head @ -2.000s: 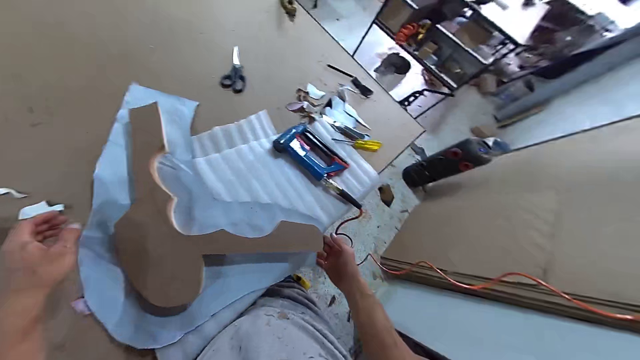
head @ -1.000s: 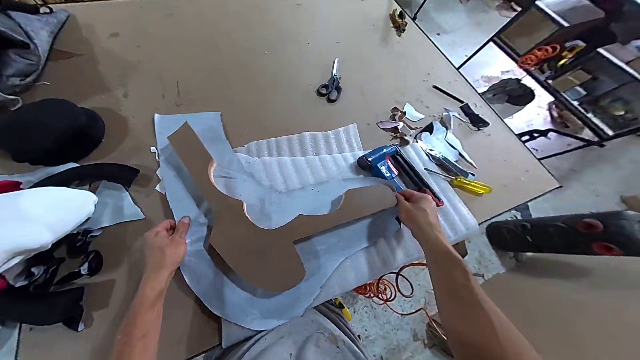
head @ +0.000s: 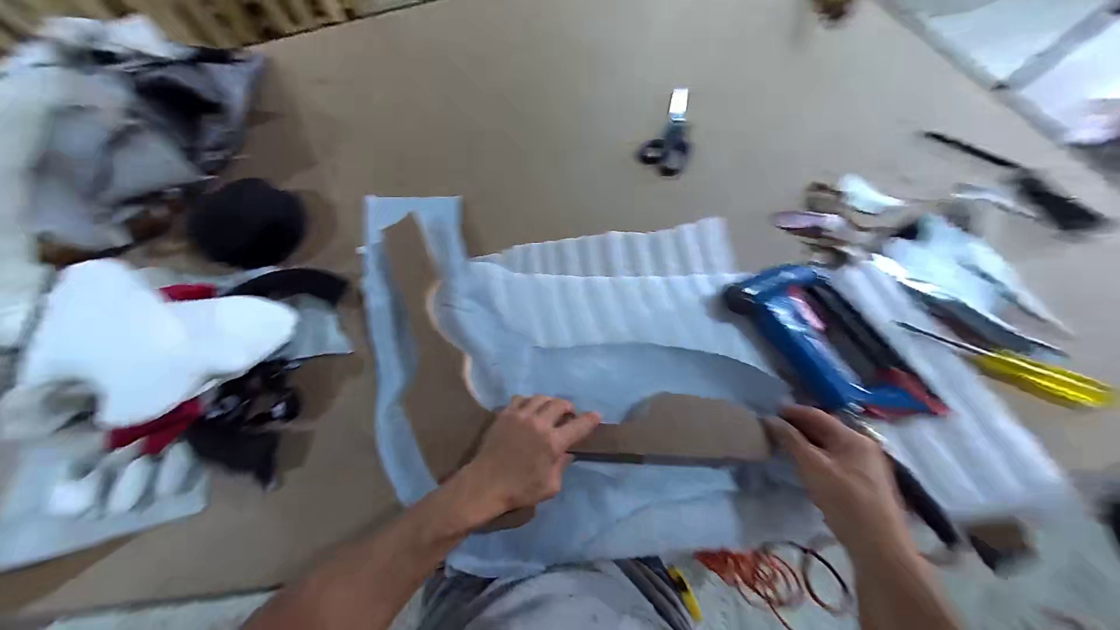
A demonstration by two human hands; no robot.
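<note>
A curved brown board [head: 433, 376], perhaps cardboard or thin wood, lies on light blue-grey fabric [head: 612, 376]. My left hand [head: 529, 446] rests on the middle of the board with its fingers bent; whether it grips is unclear. The fingers of my right hand [head: 827, 446] are at the board's right end, thumb and fingers closed on it. Ribbed white foam sheet [head: 612, 254] shows behind and under the fabric. A blue staple gun [head: 796, 341] with a hose lies on the foam, just beyond my right hand.
Scissors [head: 672, 140] lie behind the work. At the right are fabric scraps [head: 954, 254] and a yellow-handled screwdriver [head: 1041, 376]. A black rounded thing [head: 248, 223], a white cut piece [head: 149, 341] and a grey cloth heap [head: 114, 131] sit at the left. Orange hose [head: 757, 573] hangs below the front edge.
My left hand has moved right, from the fabric's left edge onto the middle of the board. My right hand remains at the board's right end. The view has shifted toward the left of the table.
</note>
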